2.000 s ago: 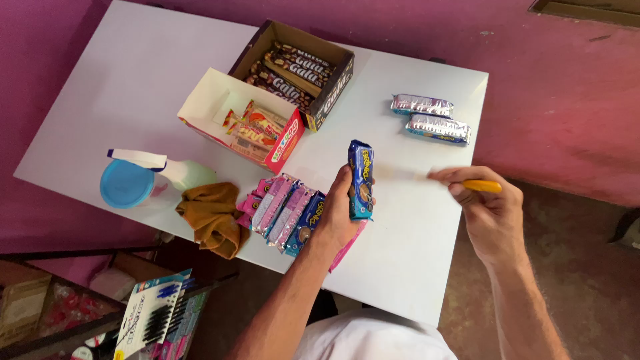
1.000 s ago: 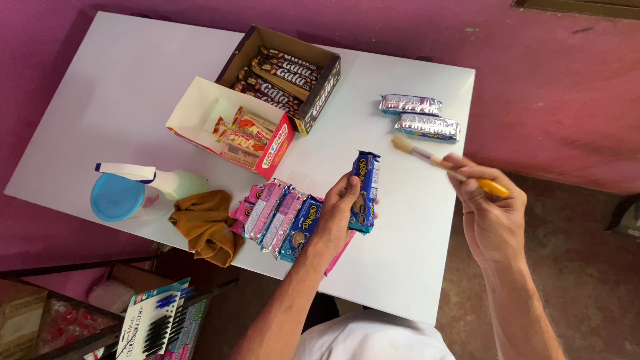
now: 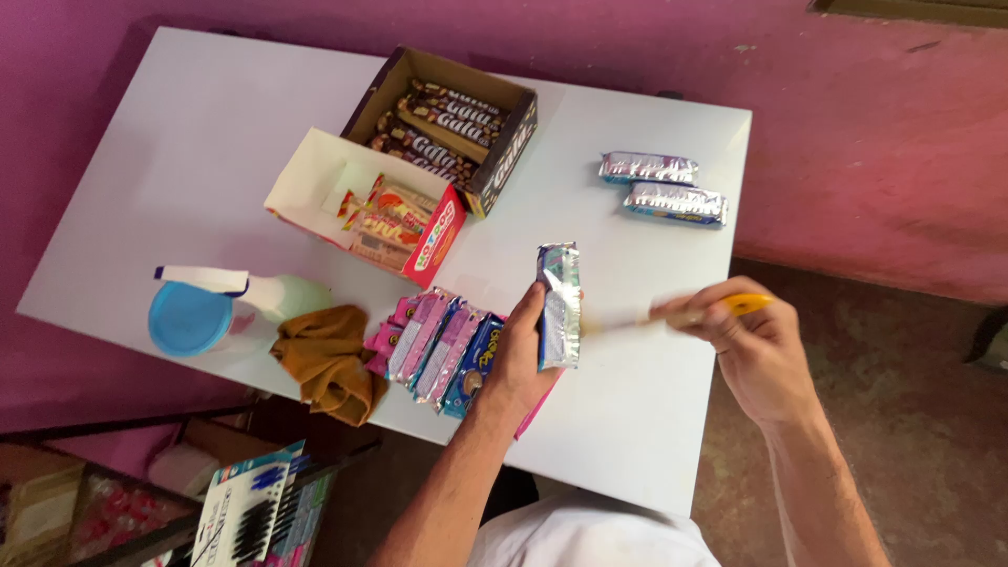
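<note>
My left hand (image 3: 517,346) holds a foil-wrapped cookie packet (image 3: 560,307) upright, its silvery side with printing turned to the camera. My right hand (image 3: 744,339) grips a brush with a yellow handle (image 3: 746,303); the blurred bristle end (image 3: 602,327) is close beside the packet's right edge. Whether it touches cannot be told. Left of my left hand, several pink and blue packets (image 3: 441,346) stand in a row, partly hidden by my forearm. Two silvery packets (image 3: 650,168) (image 3: 677,205) lie side by side near the table's far right corner.
On the white table (image 3: 213,157) are a dark box of chocolate bars (image 3: 512,150), a red and white box of small packets (image 3: 441,236), a blue-lidded tub (image 3: 189,319), a spray bottle (image 3: 291,298) and a brown cloth (image 3: 331,362). A shelf with packaged goods (image 3: 252,504) stands lower left.
The packet in my left hand has turned from its blue printed face to its silvery side. My right hand has brought the brush from near the two lying packets to the held one.
</note>
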